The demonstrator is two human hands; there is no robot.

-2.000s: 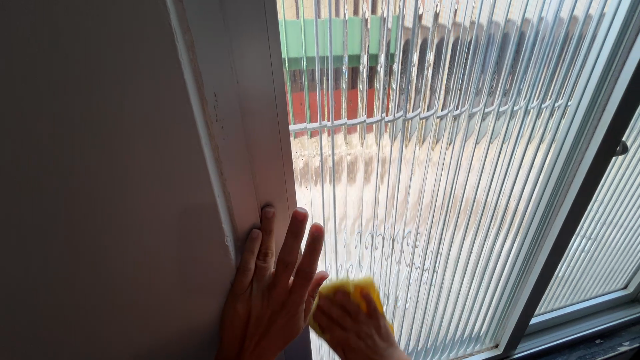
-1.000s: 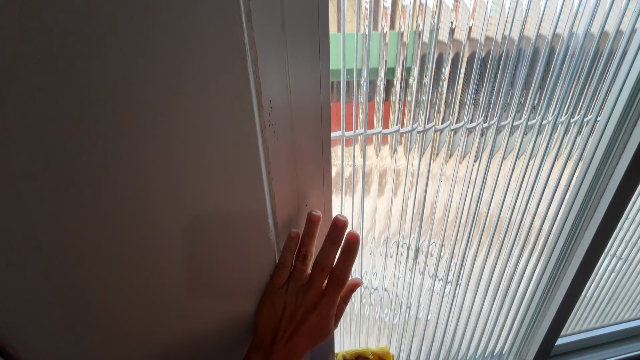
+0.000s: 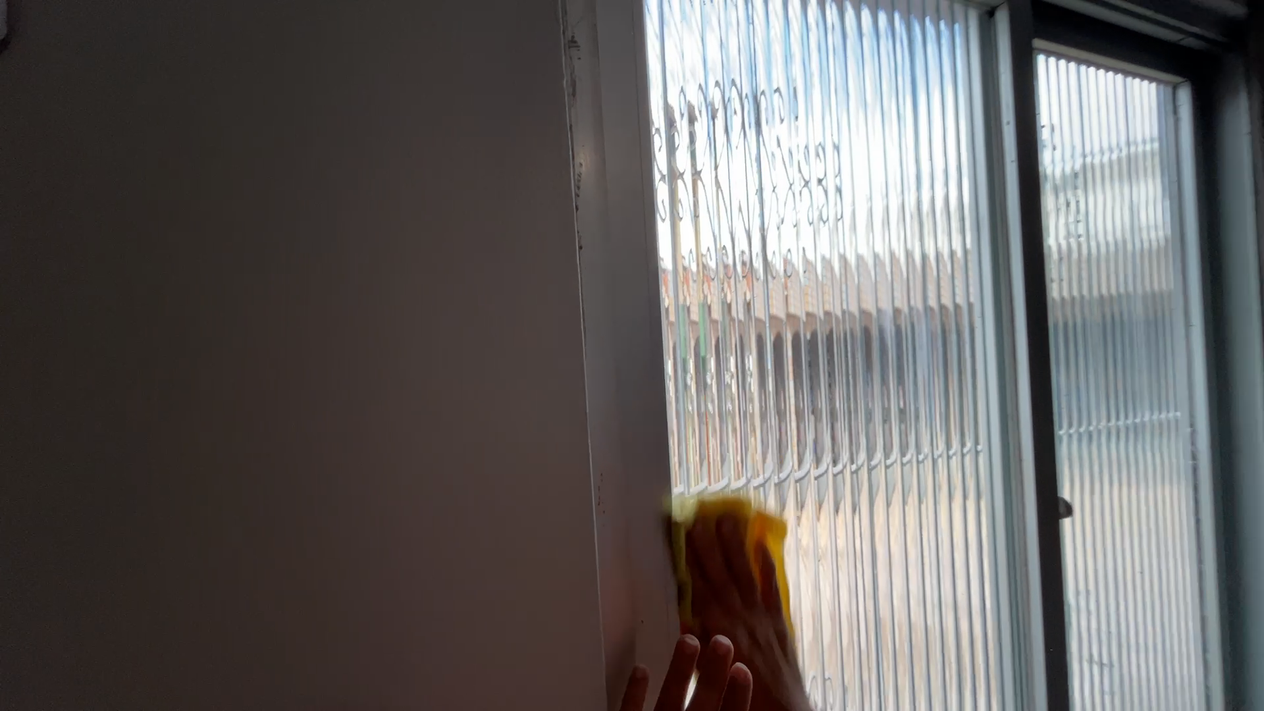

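My right hand (image 3: 741, 612), slightly blurred, presses a yellow cloth (image 3: 772, 538) flat against the ribbed glass pane (image 3: 889, 395), at its left edge beside the window frame (image 3: 632, 395). Below and a little left of it, the spread fingertips of my left hand (image 3: 691, 676) rise from the bottom edge by the frame, with nothing seen in them; the palm is out of view.
A plain wall (image 3: 296, 355) in shadow fills the left side. On the right stands a dark upright sash frame (image 3: 1032, 296) with a small latch (image 3: 1064, 508), and beyond it a second ribbed pane (image 3: 1116, 346).
My right hand and the yellow cloth have moved up the glass; a second ago only the cloth's top showed at the bottom edge. The view has tilted up.
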